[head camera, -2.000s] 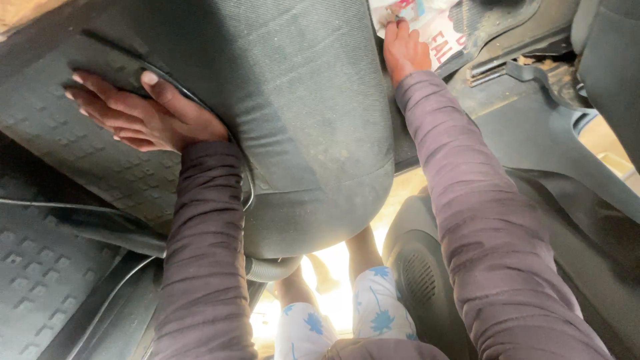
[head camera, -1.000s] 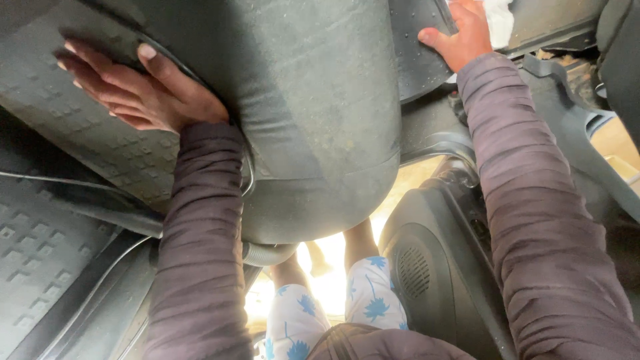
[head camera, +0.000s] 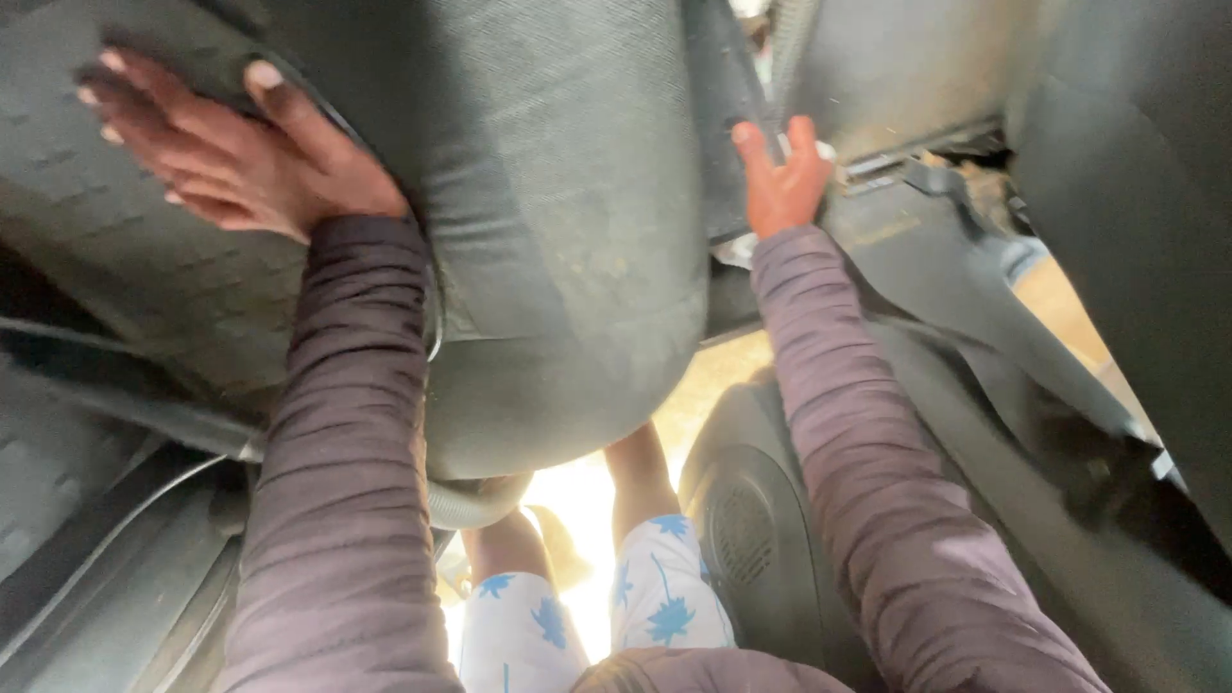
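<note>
My left hand (head camera: 255, 159) lies spread, palm down, on a grey textured panel (head camera: 58, 168) at the upper left, beside a dark cord. To its right is the grey fabric car seat (head camera: 577, 192). My right hand (head camera: 784, 178) is past the seat's right side, at the edge of a dark flat panel (head camera: 722, 144). Its thumb and a finger point up and apart, with a small pale thing between or behind them. Whether it grips this is blurred. A ribbed grey hose (head camera: 791, 48) runs above that hand.
Another ribbed hose section (head camera: 476, 502) shows under the seat's near end. A door panel with a speaker grille (head camera: 743, 525) stands right of my legs. Bright light comes through the gap around my legs. A dark seat-like surface (head camera: 1136, 192) fills the far right.
My right hand has left the white printed bag it touched two seconds before and is now by the dark panel's edge. The ribbed hose above it has come into view. My left hand stays spread.
</note>
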